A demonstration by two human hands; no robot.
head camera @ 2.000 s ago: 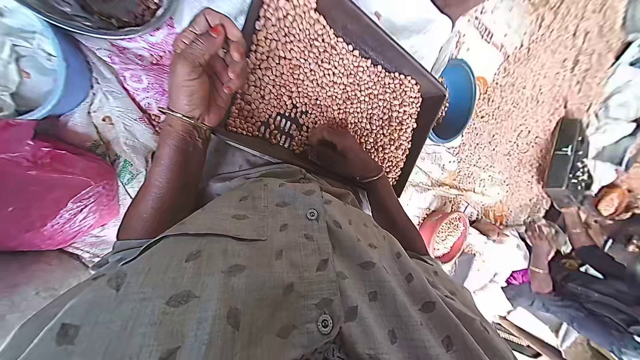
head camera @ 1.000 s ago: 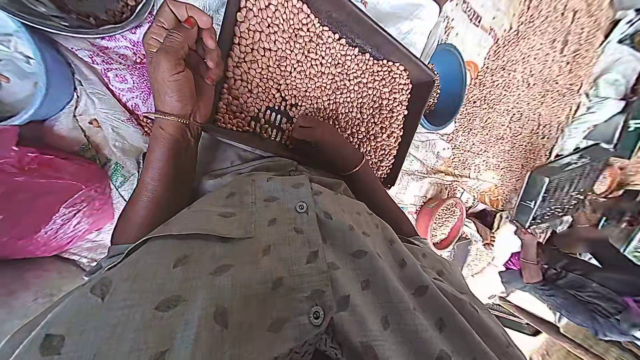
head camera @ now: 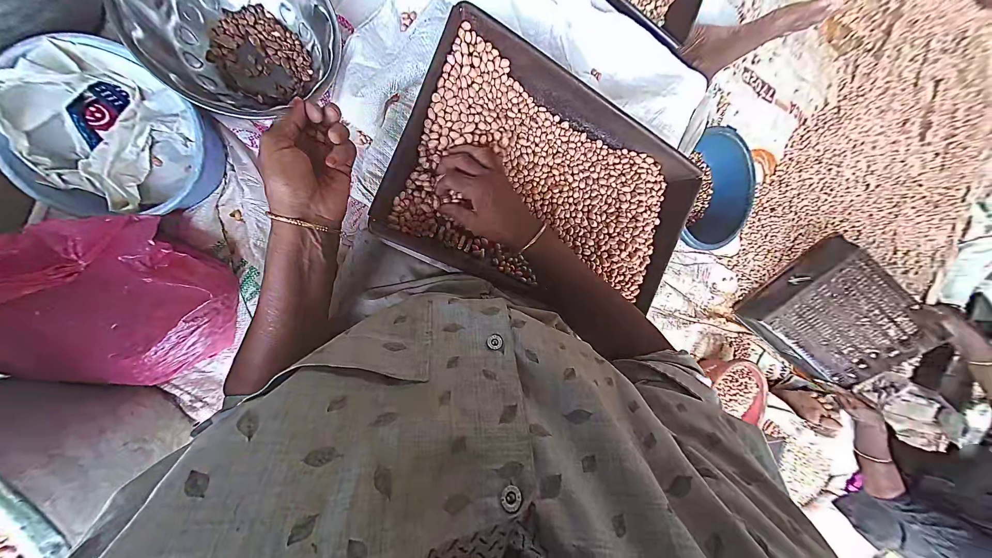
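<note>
A dark rectangular tray lies tilted across my lap, spread with shelled peanuts. Inside it, at the left part of the peanuts, rests my right hand, palm down with bent fingers touching the nuts; whether it grips any is hidden. Through the peanuts near the tray's lower edge, a slotted or patterned bottom partly shows. My left hand is raised left of the tray, palm up with fingers curled, beside the rim of a metal bowl that holds darker nuts. Whether anything lies in that palm cannot be made out.
A blue tub with a white bag and a pink plastic bag lie at left. Right of the tray are a blue basin, a red bowl of nuts and peanuts on the ground. A co-worker holds another tray.
My right hand has moved up and left over the peanuts. My left hand has come to the metal bowl's rim. The co-worker's tray has tilted. The view has shifted.
</note>
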